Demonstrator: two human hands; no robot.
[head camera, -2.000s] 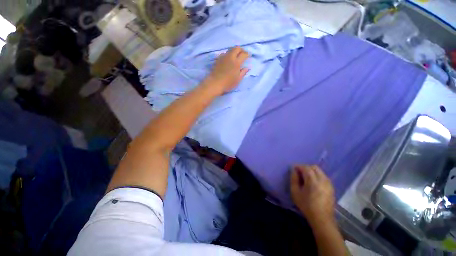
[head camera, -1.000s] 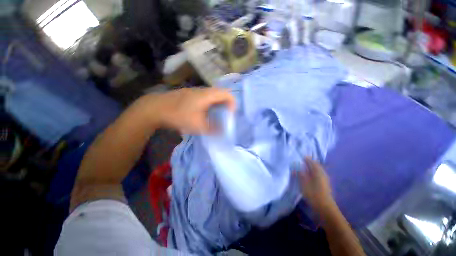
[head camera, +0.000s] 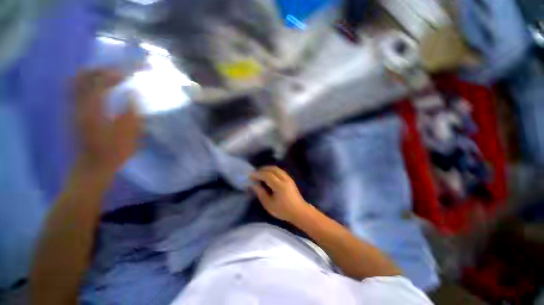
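Observation:
A light blue garment piece (head camera: 170, 149) lies over the table edge in front of me and hangs towards my lap. My right hand (head camera: 279, 192) pinches its right end between thumb and fingers. My left hand (head camera: 107, 122) is blurred, over the cloth's left part beside the bright metal plate; whether it grips the cloth cannot be told. The sewing machine (head camera: 238, 77) is blurred behind the cloth. Purple-lilac cloth (head camera: 59, 77) lies at the far left.
A stack of light blue pieces (head camera: 373, 179) is right of my lap. Beyond it a red plastic basket (head camera: 414, 173) holds cones and spools. A white tape roll (head camera: 398, 51) is at the table's upper right. More light blue cloth (head camera: 134, 262) hangs at lower left.
The view has swung right to the machine and basket. My left hand has moved from the heap to beside the machine, and my right hand now pinches a light blue piece.

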